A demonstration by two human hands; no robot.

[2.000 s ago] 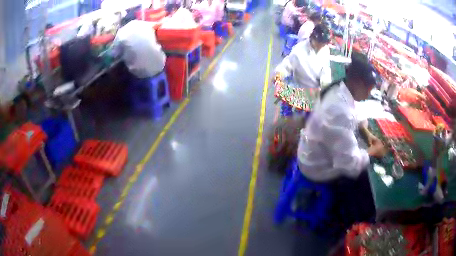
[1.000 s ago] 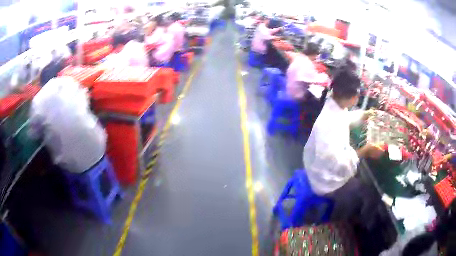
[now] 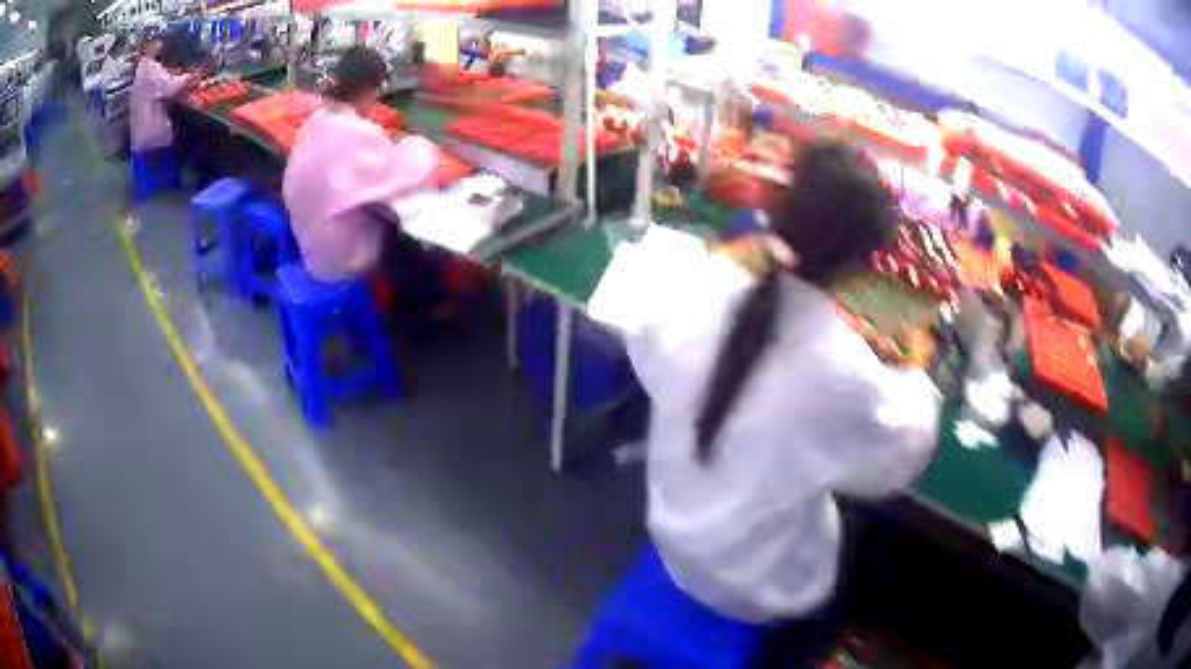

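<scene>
Neither of my hands is in the picture. Nearest in front of me a seated worker in a white smock (image 3: pixel 771 444) leans over the green bench (image 3: pixel 973 477), back towards me. The worker's hands are hidden. A red-orange tray (image 3: pixel 1064 350) lies on the bench to the right, with another red tray (image 3: pixel 1128 490) nearer. White paper or cloth (image 3: pixel 1064 499) lies beside it. White sheets (image 3: pixel 647 272) show at the worker's left. The picture is blurred, so small parts cannot be told.
A worker in a pink smock (image 3: pixel 342 190) sits further along, another (image 3: pixel 154 105) beyond. Blue stools (image 3: pixel 333 342) stand beside the aisle, one under the near worker. A yellow line (image 3: pixel 261 477) runs along the grey floor. Shelves of red trays (image 3: pixel 1032 183) rise above the bench. A white post (image 3: pixel 653 118) stands behind it.
The view has turned right and moved forward along the aisle. The white-smocked worker now looms larger at centre right. The left-hand benches and red tray stack have left the picture.
</scene>
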